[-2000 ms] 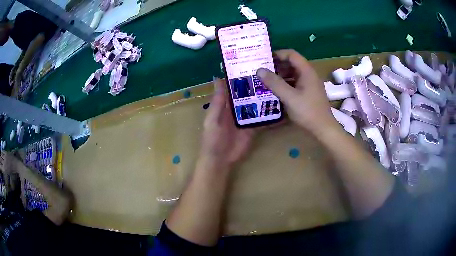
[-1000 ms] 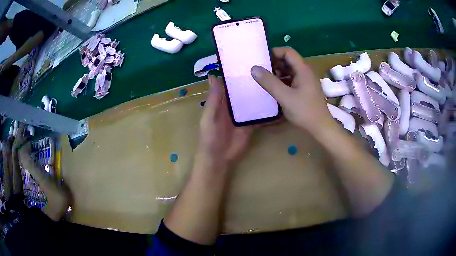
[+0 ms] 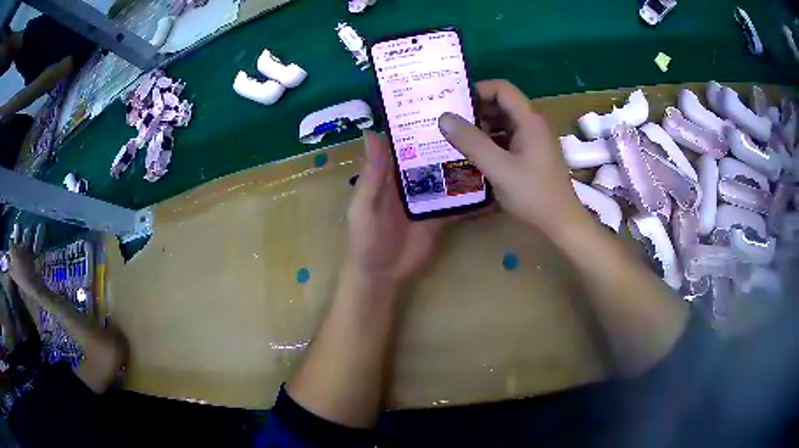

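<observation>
A black-edged smartphone (image 3: 429,122) is held upright above the bench edge. Its lit screen shows pinkish text and two small pictures near the bottom. My left hand (image 3: 390,214) is bare and holds the phone from its lower left side and from below; its fingers behind the phone are hidden. My right hand (image 3: 517,157) is bare, at the phone's right side, with the thumb on or just over the screen and the fingers curled at the edge. Whether those fingers grip the phone cannot be told.
Heaped white and pink housing shells (image 3: 644,171) lie at right. The green conveyor belt (image 3: 543,44) carries white shells (image 3: 270,77), a part-assembled unit (image 3: 335,121) and clustered pink-and-dark assemblies (image 3: 153,122). Another person's arm (image 3: 74,319) is at left beside a parts tray (image 3: 66,276) and a grey metal upright (image 3: 70,203).
The parts on the belt have moved left, and the part-assembled unit has come out from behind the phone. The screen went from a list to blank pink to a page with text and pictures.
</observation>
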